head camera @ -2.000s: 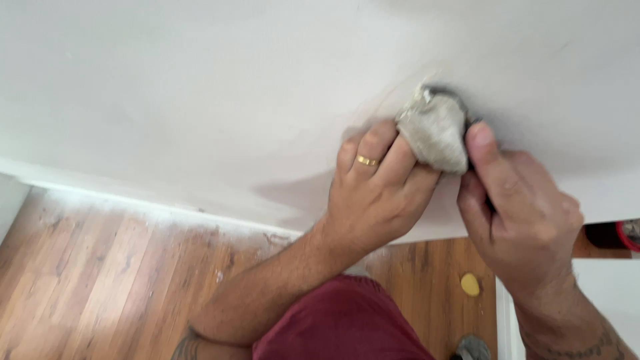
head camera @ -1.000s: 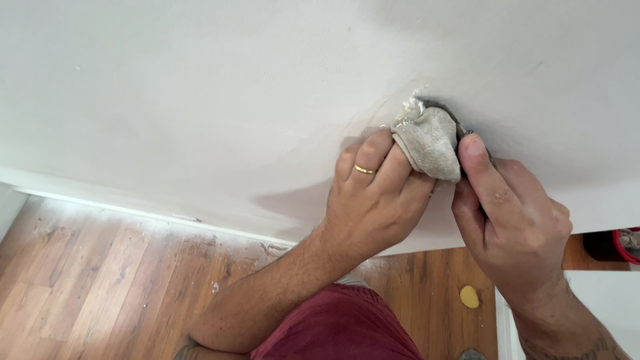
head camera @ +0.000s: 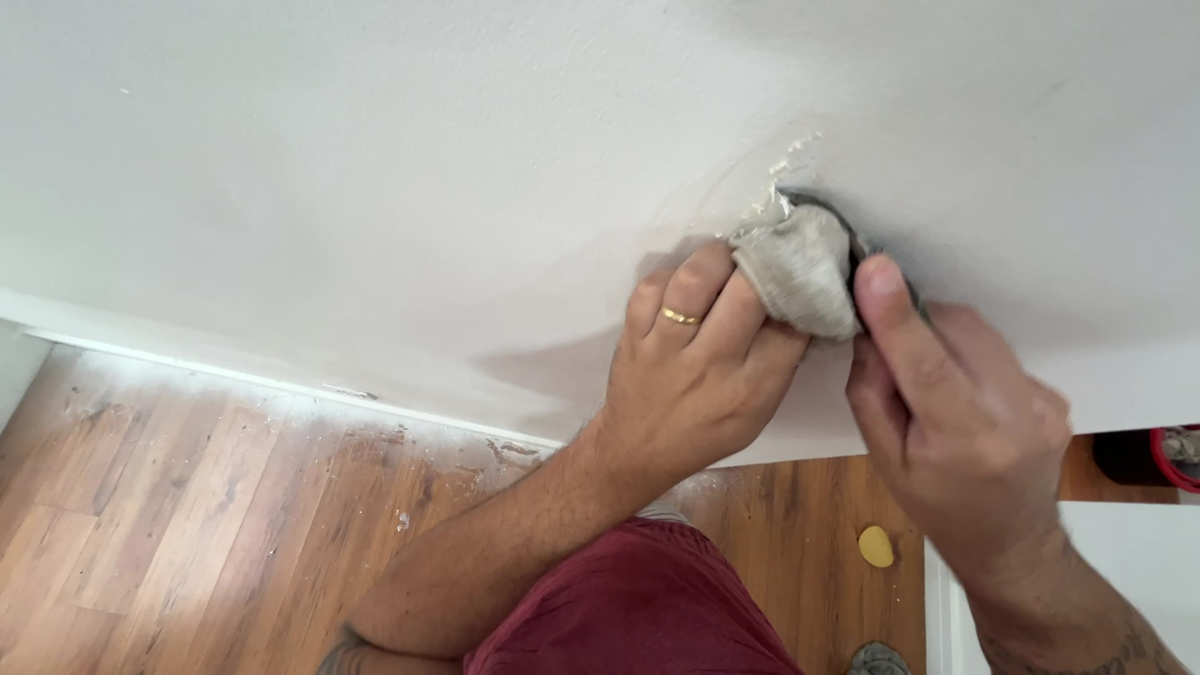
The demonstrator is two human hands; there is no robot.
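Observation:
My left hand (head camera: 703,356), with a gold ring on one finger, has a greyish-white cloth (head camera: 802,272) over its fingertips, pressed at the white wall (head camera: 422,169). Close on its right, my right hand (head camera: 956,403) grips a thin dark tool (head camera: 848,225), perhaps a scraper or putty knife; its handle is mostly hidden by the fingers. The tool's tip touches the wall just above the cloth. White crumbs and a rough whitish streak (head camera: 783,173) lie on the wall at that tip.
Below the wall runs a white baseboard (head camera: 281,386), with white dust and flakes on the wood-look floor (head camera: 197,497). A yellow disc (head camera: 876,547) lies on the floor. At the right are a black bucket with a red rim (head camera: 1165,459) and a white panel (head camera: 1125,562).
The whitish streak above the tool shows more of its length than in the earlier frames. Both hands stay close together at the same part of the wall.

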